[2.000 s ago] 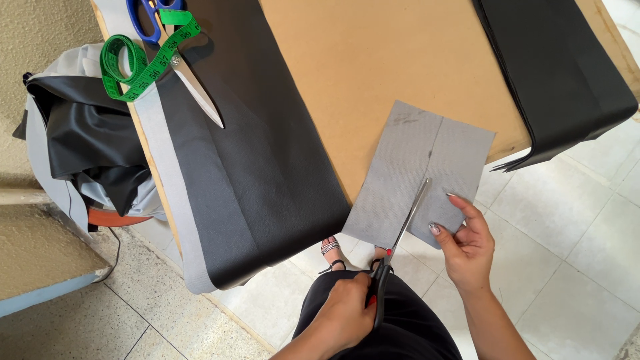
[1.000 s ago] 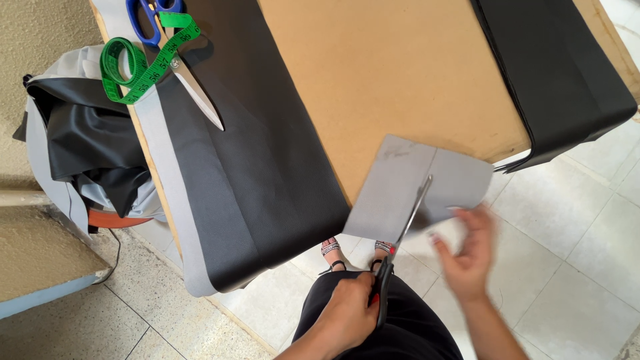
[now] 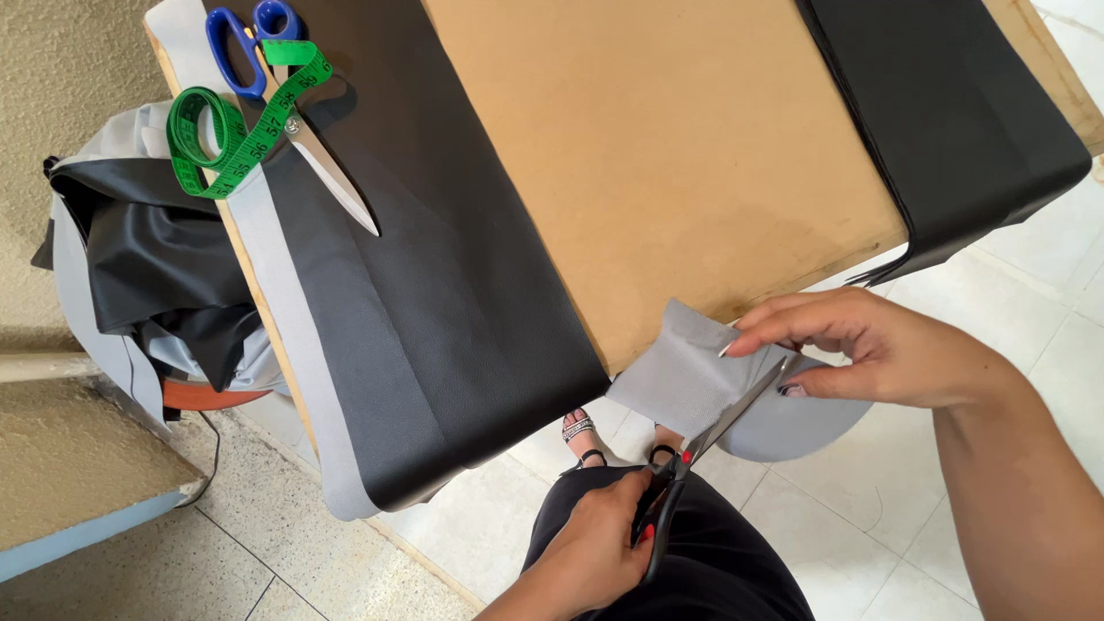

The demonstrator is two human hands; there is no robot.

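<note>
My left hand (image 3: 599, 535) grips the black handles of a pair of scissors (image 3: 724, 420), low in the view. Their blades point up and right across a grey fabric piece (image 3: 677, 371), which hangs just off the table's near edge. With the thumb and fingertips of my right hand (image 3: 828, 349) I hold the fabric near the blade tips; part of it is bent and drapes below that hand. How far the blades are apart cannot be told.
Blue-handled scissors (image 3: 332, 177) and a green measuring tape (image 3: 259, 142) lie on black leather-like material (image 3: 414, 285) at the table's left. More folded black material (image 3: 949, 112) hangs over the right side of the brown tabletop (image 3: 655, 147). A heap of black and grey fabric (image 3: 164, 250) stands at left.
My right hand has moved up and over the grey piece, near the blade tips. The piece, flat two seconds ago, is now bent and hangs in folds. My left hand keeps the scissors.
</note>
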